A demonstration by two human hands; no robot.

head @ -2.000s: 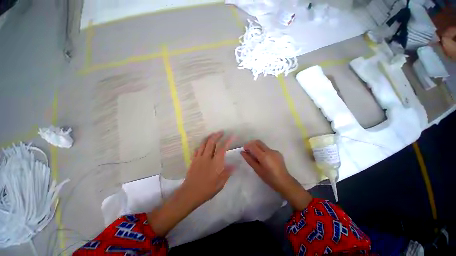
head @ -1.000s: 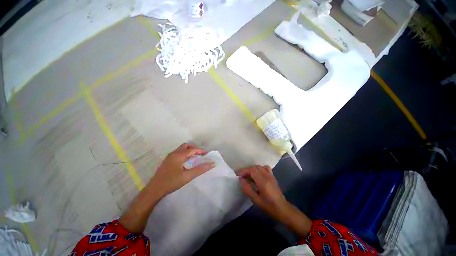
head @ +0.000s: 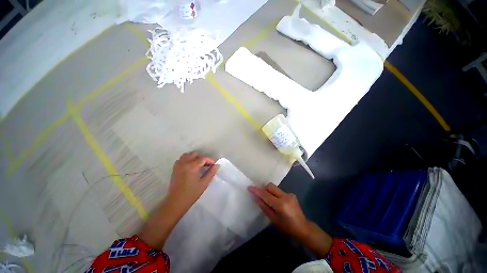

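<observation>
A white fabric panel point(head: 224, 200) lies at the table's front edge, partly hanging towards me, with a straight narrow edge at its top. My left hand point(head: 190, 176) pinches the panel's upper left corner between thumb and fingers. My right hand point(head: 280, 207) pinches the panel's right edge with thumb and forefinger. A glue bottle point(head: 280, 136) with a long thin tip lies on its side at the table edge, beyond my right hand, touched by neither hand.
U-shaped white cut panels point(head: 342, 85) lie at the right. A bundle of white cords point(head: 181, 57) sits farther back. A small crumpled white scrap point(head: 20, 247) is at far left. Dark loose thread point(head: 133, 173) lies on the table. Blue stacked material point(head: 382, 208) stands below the edge, right.
The view has swung to the right. My left hand has shifted from lying over the panel's top to pinching its corner, and the top edge now lies straighter between both hands.
</observation>
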